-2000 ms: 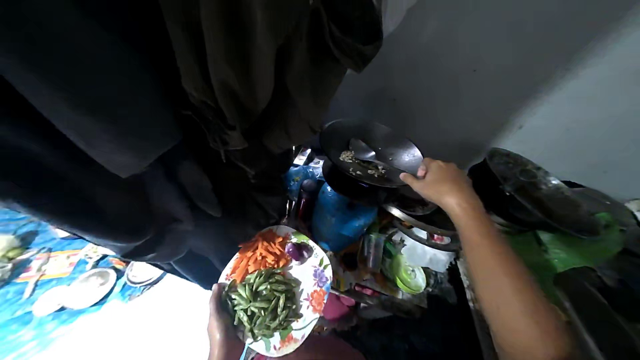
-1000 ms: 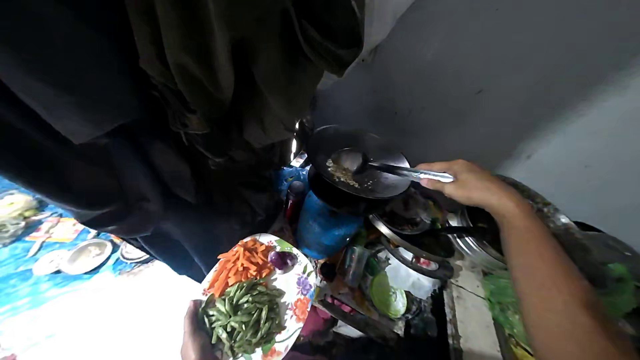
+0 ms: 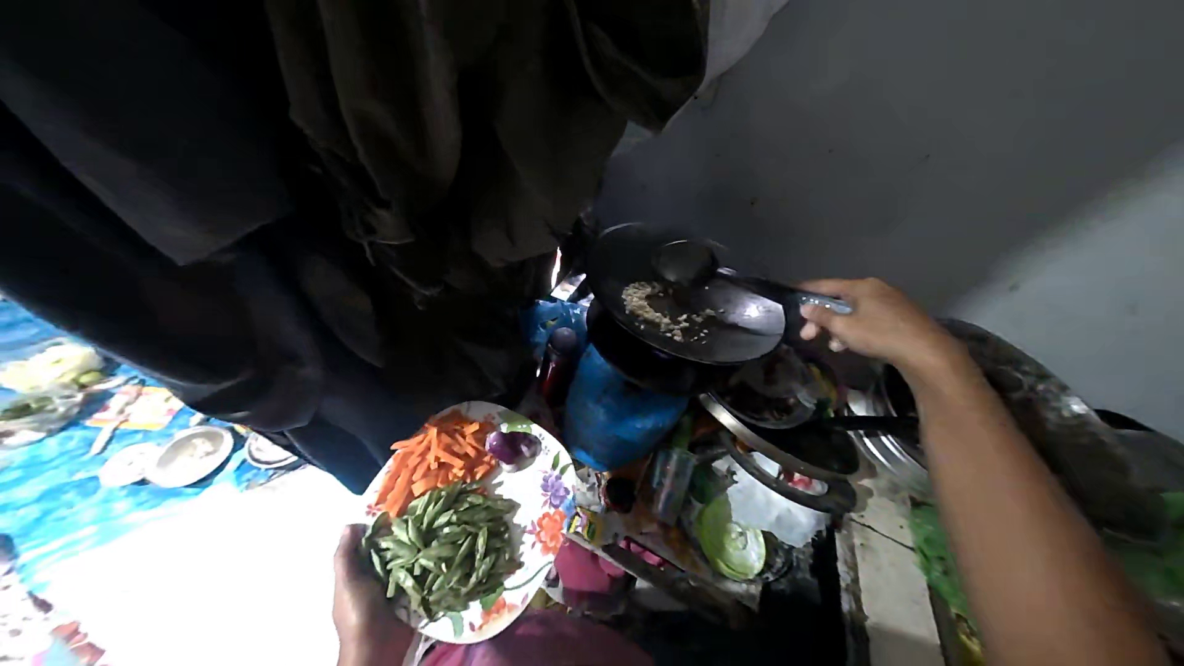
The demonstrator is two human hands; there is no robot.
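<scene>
My left hand (image 3: 363, 592) grips the rim of a floral plate (image 3: 544, 504). Carrot strips (image 3: 435, 460), cut green beans (image 3: 449, 546) and a purple onion piece (image 3: 513, 448) lie on it. My right hand (image 3: 865, 319) is closed around the handle of a dark ladle (image 3: 686, 263), whose bowl is raised over a black wok (image 3: 615, 268). Pale chopped bits (image 3: 652, 310) lie in the wok, which sits tilted on a blue stove or cylinder (image 3: 620, 407). Whether my right hand also holds the wok's handle, I cannot tell.
Dark clothes (image 3: 444, 120) hang at the upper left. A grey wall (image 3: 906, 139) stands behind the wok. Pans (image 3: 782, 439), a green bowl (image 3: 731, 541) and a bottle (image 3: 557, 361) crowd below it. Dishes (image 3: 190, 455) lie on a blue sheet at left; a large dark pan (image 3: 1027, 398) is at right.
The ladle has lifted from the pale bits toward the far side of the wok. My left hand keeps its hold on the plate.
</scene>
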